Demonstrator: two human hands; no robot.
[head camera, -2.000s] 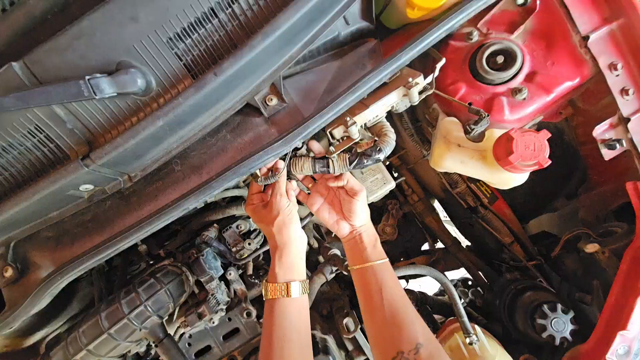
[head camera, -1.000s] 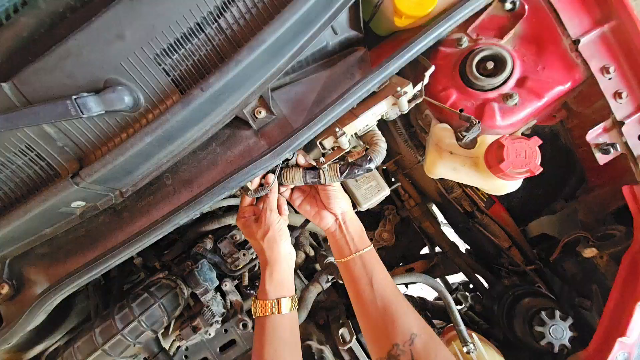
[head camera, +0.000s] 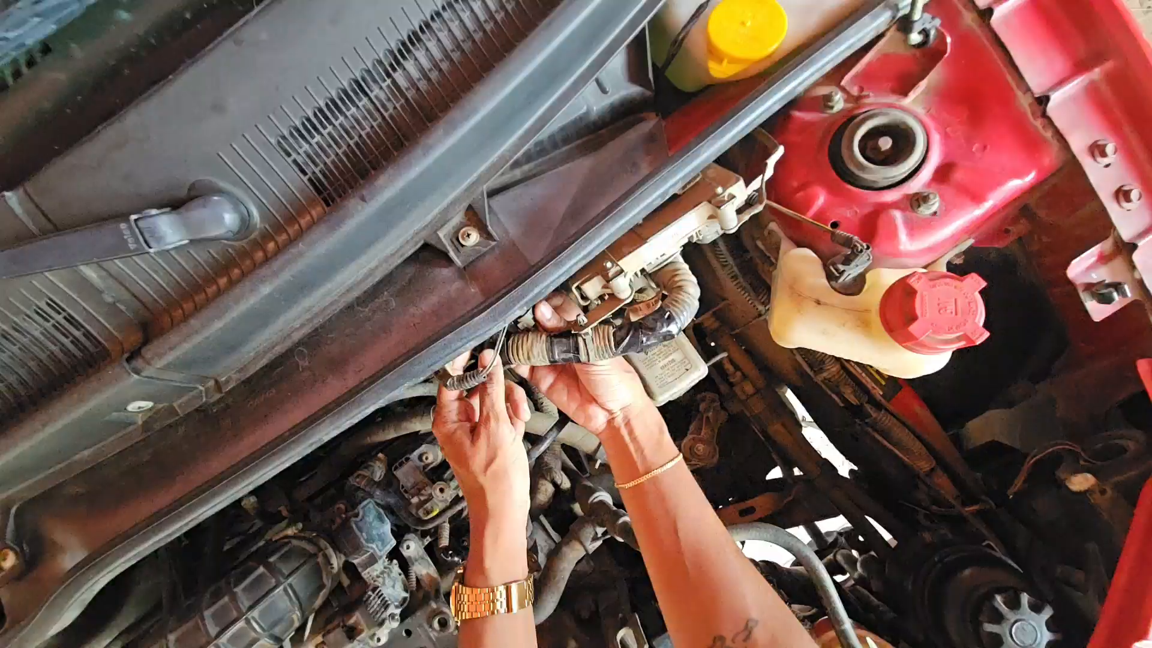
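Observation:
A thick wiring harness in corrugated conduit (head camera: 598, 344), partly wrapped in black tape, runs below a pale bracket (head camera: 661, 236) beside the cowl edge. Wearing a gold watch, my left hand (head camera: 481, 418) has its fingers around a thinner corrugated wire loom (head camera: 468, 378) at the left end of the harness. My right hand (head camera: 598, 391), with a thin bracelet at the wrist, reaches under the thick harness. Some of its fingertips show above the conduit, against the bracket. Whatever lies behind the harness is hidden.
The black cowl weatherstrip (head camera: 405, 346) crosses diagonally just above my hands. To the right are a reservoir with a red cap (head camera: 933, 312) and the red strut tower (head camera: 981, 153). A yellow-capped washer tank (head camera: 747, 31) is at the top. Hoses and engine parts (head camera: 378, 540) lie below.
My right hand's fingers now show above the harness, between it and the bracket, where they were less visible before. My left hand stays at the thin loom.

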